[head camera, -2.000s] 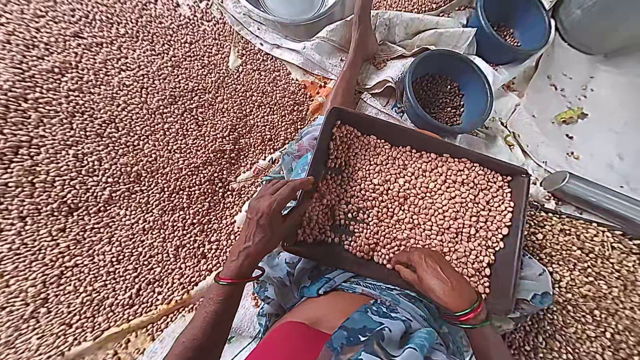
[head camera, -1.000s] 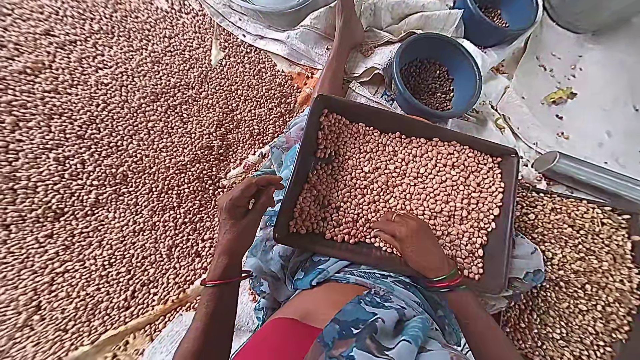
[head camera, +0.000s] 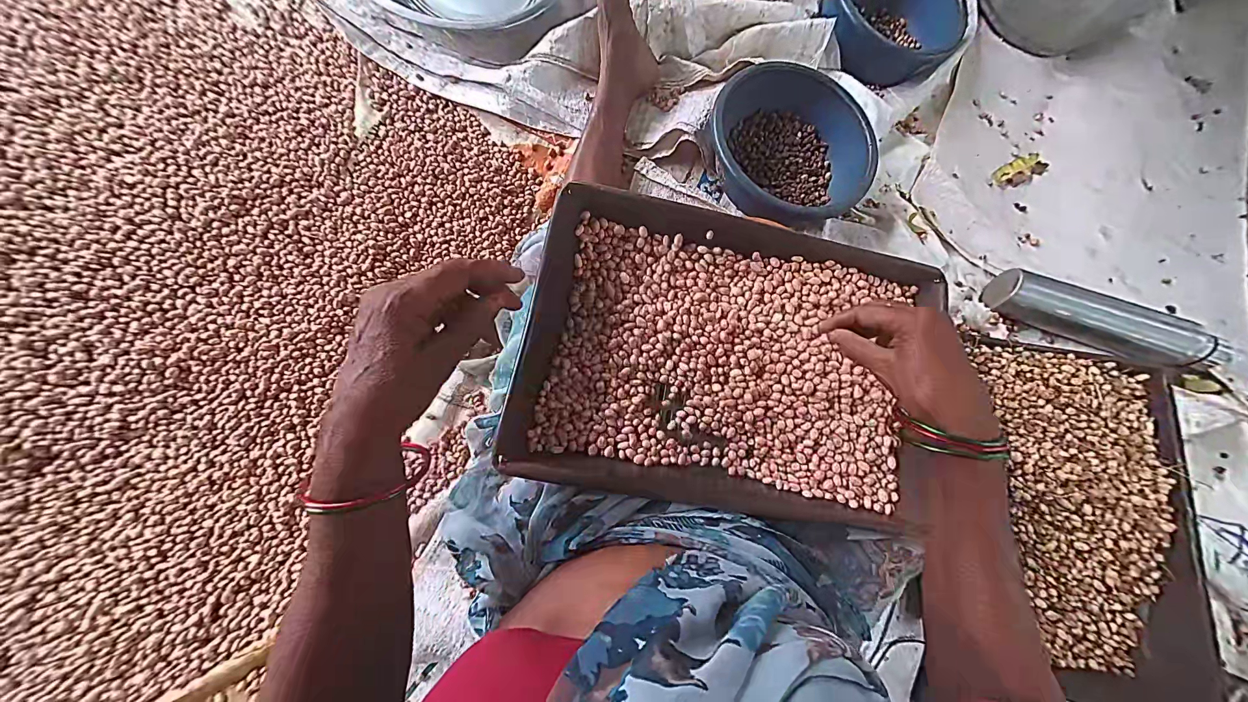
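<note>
A dark rectangular tray (head camera: 712, 487) rests on my lap, tilted a little, with a layer of pinkish-brown nuts or beans (head camera: 702, 341) in it. A small dark patch of the tray's bottom shows through them. My left hand (head camera: 419, 331) is just outside the tray's left edge, fingers half bent and thumb near the forefinger; whether a small piece is between them I cannot tell. Over the right part of the tray is my right hand (head camera: 902, 351), thumb and forefinger close together at the nuts. Whether it pinches one is not clear.
A great heap of the same nuts (head camera: 195, 292) spreads at left. Beyond the tray stand a blue bowl (head camera: 726, 127) with dark pieces and another blue bowl (head camera: 887, 68). At right are a metal cylinder (head camera: 1102, 317) and a second tray (head camera: 1185, 595) holding paler pieces.
My left hand has come off the tray's left rim, where it lay two seconds ago. My right hand has moved from the tray's near edge to its right side.
</note>
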